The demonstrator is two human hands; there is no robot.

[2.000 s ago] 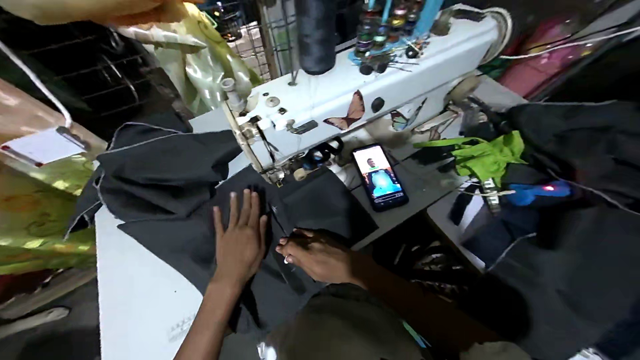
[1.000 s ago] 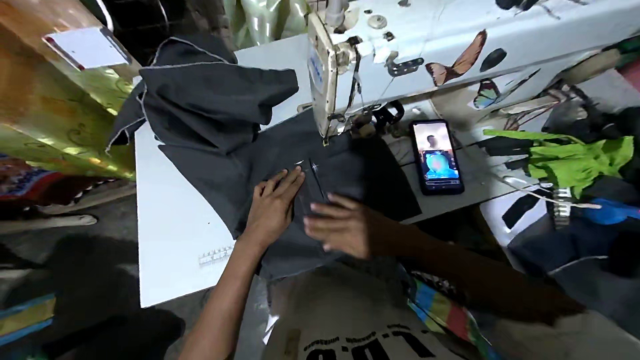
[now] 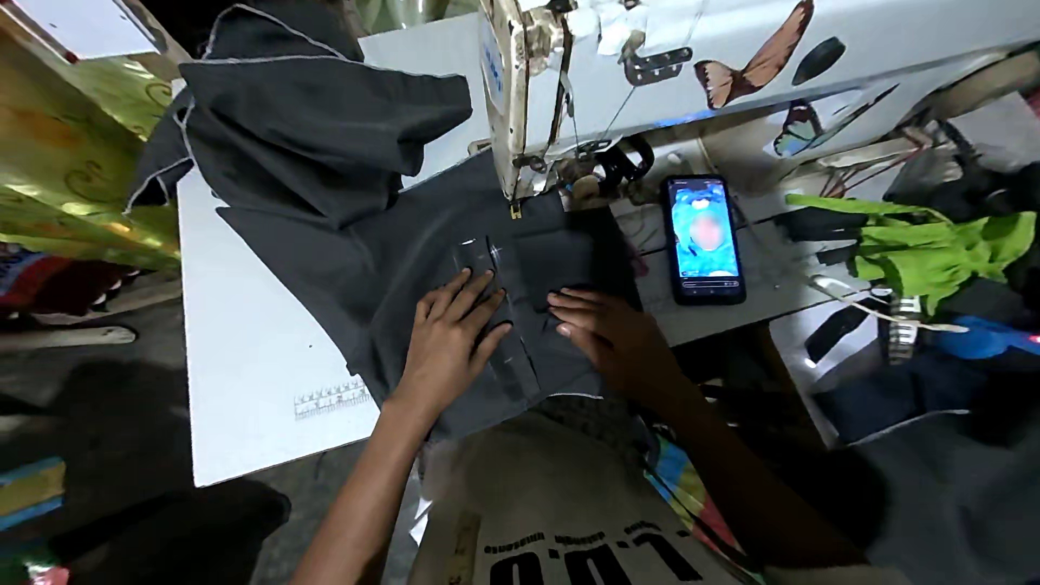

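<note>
Dark grey fabric (image 3: 422, 219) lies over the white table, its bunched part with pale overlocked edges at the upper left. A narrow slit or strip (image 3: 513, 317) runs down the fabric between my hands. My left hand (image 3: 459, 325) rests flat on the cloth left of that strip, fingers spread a little. Just right of it, my right hand (image 3: 609, 333) touches the fabric with its fingers bent; whether it pinches any cloth cannot be told. The sewing machine's needle area and presser foot (image 3: 517, 207) stand above the fabric, beyond my fingertips.
A lit smartphone (image 3: 705, 240) lies right of the fabric. Farther right are bright green cloth scraps (image 3: 942, 244), a blue object (image 3: 975, 337) and dark cloth. Ruler markings (image 3: 331, 400) show on the white tabletop (image 3: 260, 366). A yellow-green curtain (image 3: 73, 146) hangs at the left.
My right hand, lifted or blurred over the strip a second ago, now touches the fabric to its right. The view has moved closer to the fabric.
</note>
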